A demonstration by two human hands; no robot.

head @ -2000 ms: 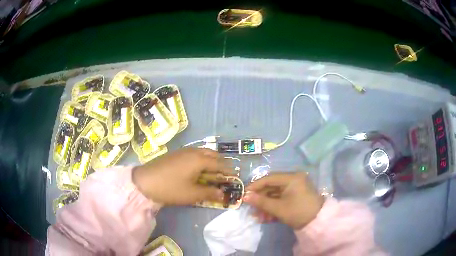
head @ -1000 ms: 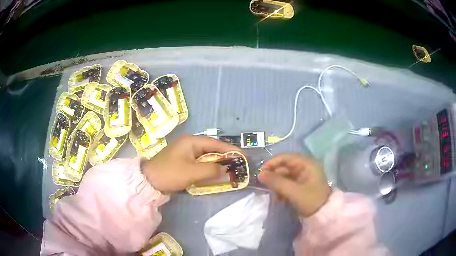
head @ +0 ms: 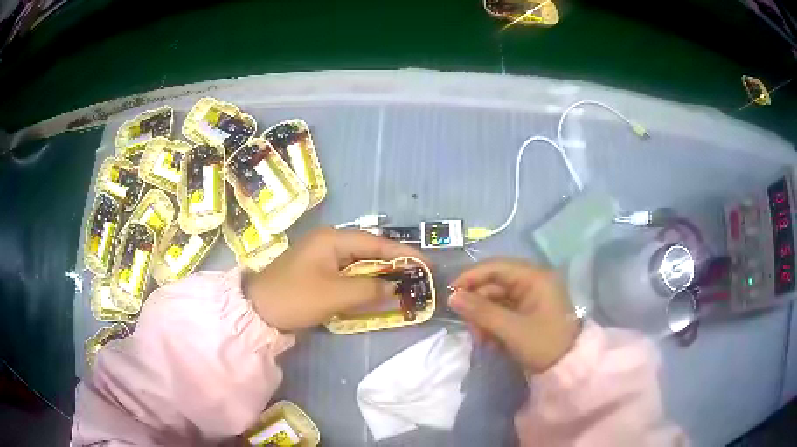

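A cream-yellow open unit (head: 411,301) lies at the centre, near me, its dark circuit board at the right end. My left hand (head: 319,281) holds it from the left, fingers over its inside and hiding its left part. My right hand (head: 516,310) is just right of the unit, not touching it, thumb and fingertips pinched together. A tiny bright point shows at the fingertips, but what they hold is too small to tell. The inline USB tester (head: 441,233) lies above the unit with its small screen lit.
Many open units (head: 203,188) are piled at left, one (head: 284,428) at the bottom edge. A white cloth (head: 415,384) lies below the hands. White cable (head: 522,166), pale-green block (head: 575,229), domed device (head: 629,284) and power supply (head: 758,249) are right. The green conveyor (head: 306,44) carries units beyond.
My right hand has drawn back from the board to the unit's right. The unit shows more fully, still under my left hand. The conveyor's units have moved right.
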